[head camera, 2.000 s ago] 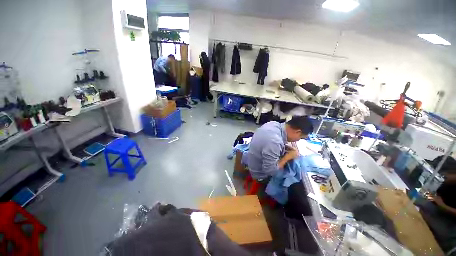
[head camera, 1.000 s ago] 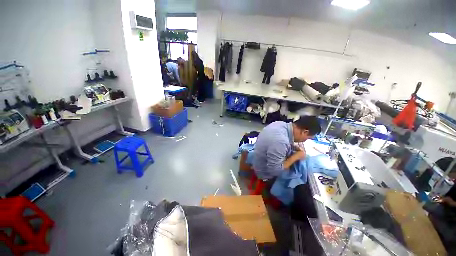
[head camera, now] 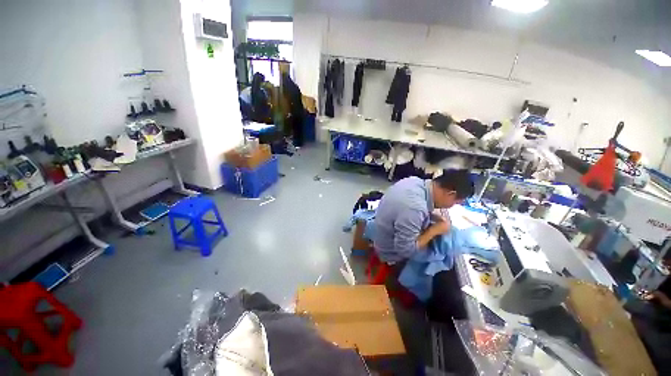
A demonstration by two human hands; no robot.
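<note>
Neither of my hands shows in the picture. A heap of dark grey garment pieces (head camera: 302, 339) lies nearest in front of me at the bottom edge. A cream piece with a rounded top (head camera: 244, 348) lies on the heap. A crinkled clear plastic bag (head camera: 196, 332) is at the heap's left side. A brown cardboard box (head camera: 352, 317) stands just beyond the heap to the right.
A person in a grey-blue shirt (head camera: 401, 220) sits bent over light blue cloth (head camera: 430, 266) beside the sewing table. A sewing machine (head camera: 533, 292) and clear plastic (head camera: 515, 349) are at right. A blue stool (head camera: 197, 223) and red stool (head camera: 37, 327) stand at left.
The view has swung slightly right since the earliest frame. The dark heap's shape has changed, and more of the cream piece shows. Since one second ago, the cream piece sits slightly lower and further left.
</note>
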